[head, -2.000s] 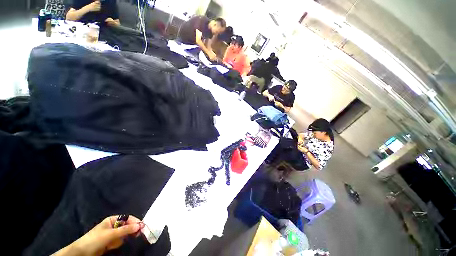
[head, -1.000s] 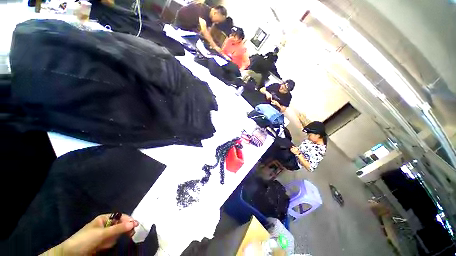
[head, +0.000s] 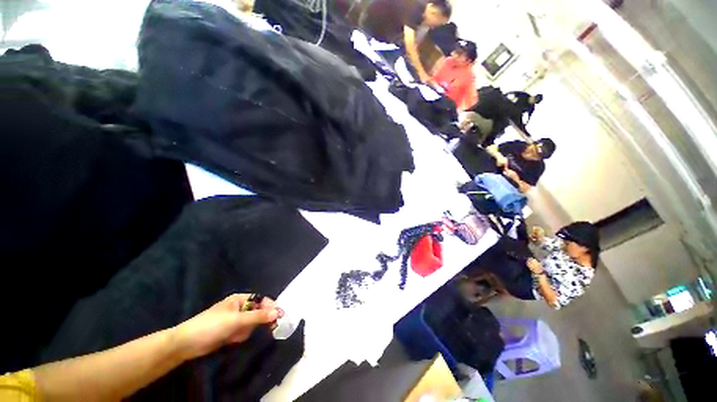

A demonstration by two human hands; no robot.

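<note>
My left hand (head: pixel 228 323), bare, reaches in from the lower left below a yellow sleeve. Its fingers are curled around a small dark tool with gold marks (head: pixel 251 302), perhaps thread snips. Thumb and index fingertips are pinched together; whether they hold a needle or thread cannot be told. A small whitish patch (head: pixel 284 323) lies just beyond the fingertips, its nature unclear. Black cloth (head: pixel 196 267) spreads under and behind the hand to the table edge. My right hand is not in view.
A large black garment pile (head: pixel 275 118) lies on the white table (head: pixel 354 334). Black beaded strands (head: pixel 358 286) run to a red container (head: pixel 427 254). A blue bin (head: pixel 421 338), a lilac stool (head: pixel 531 345) and a carton (head: pixel 434 385) stand beyond the edge. Several people sit or lean along the table.
The view has swung, so the table, pile and people sit further right in the picture. More of my left forearm and its yellow sleeve shows. The hand keeps its pinched, curled grip.
</note>
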